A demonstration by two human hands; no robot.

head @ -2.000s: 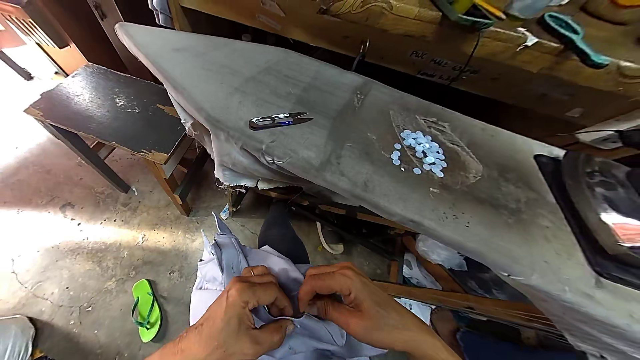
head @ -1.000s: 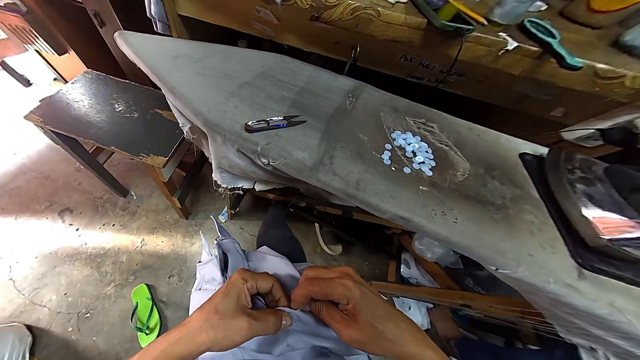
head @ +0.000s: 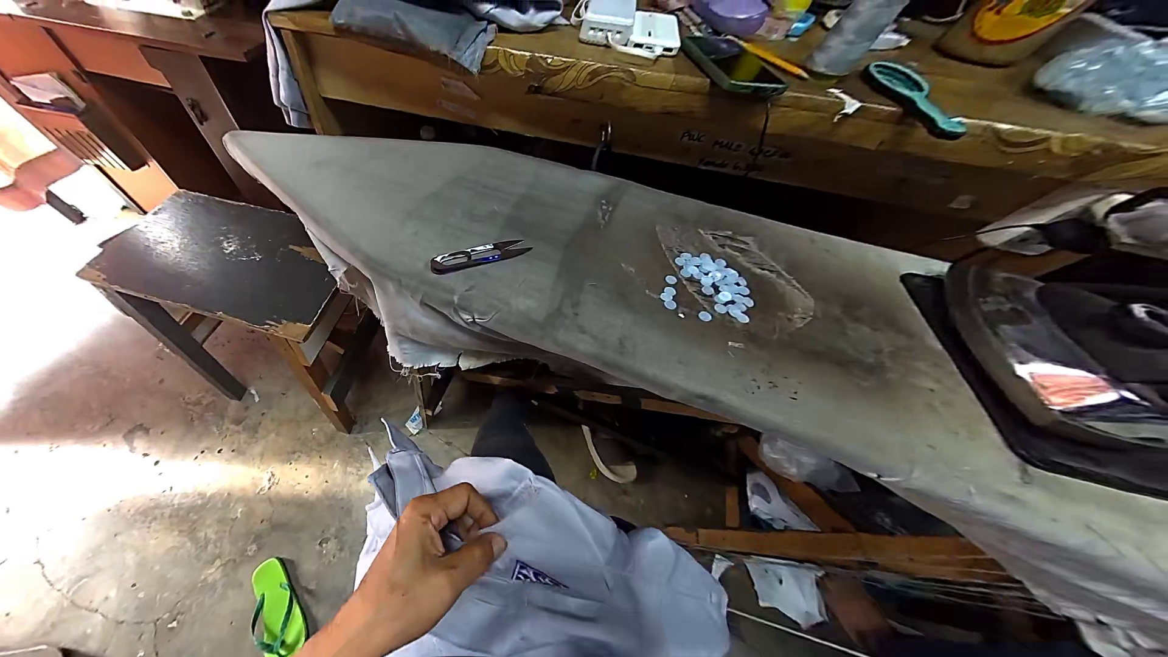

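My left hand (head: 429, 557) pinches a fold of a pale grey-blue garment (head: 584, 584) between thumb and fingers at the lower middle of the view. A small dark purple emblem shows on the cloth to the right of the thumb. My right hand is out of view. Beyond the garment, thread snips (head: 481, 256) lie on the grey cloth-covered ironing board (head: 547, 228). Several small pale-blue round pieces (head: 721, 287), which look like buttons, lie in a loose pile to the right of the snips, on a scorched, worn patch of the cover.
A clothes iron (head: 1077, 356) rests on a black pad at the board's right end. Behind is a wooden table (head: 547, 78) bearing a phone (head: 735, 66) and a teal-handled tool (head: 912, 99). A black-topped stool (head: 219, 260) stands left; a green flip-flop (head: 278, 610) lies on the floor.
Both hands were together at the garment in the earlier frames; my right hand has since left the view. More of the garment lies exposed, with its emblem showing. The camera view has tilted slightly upward.
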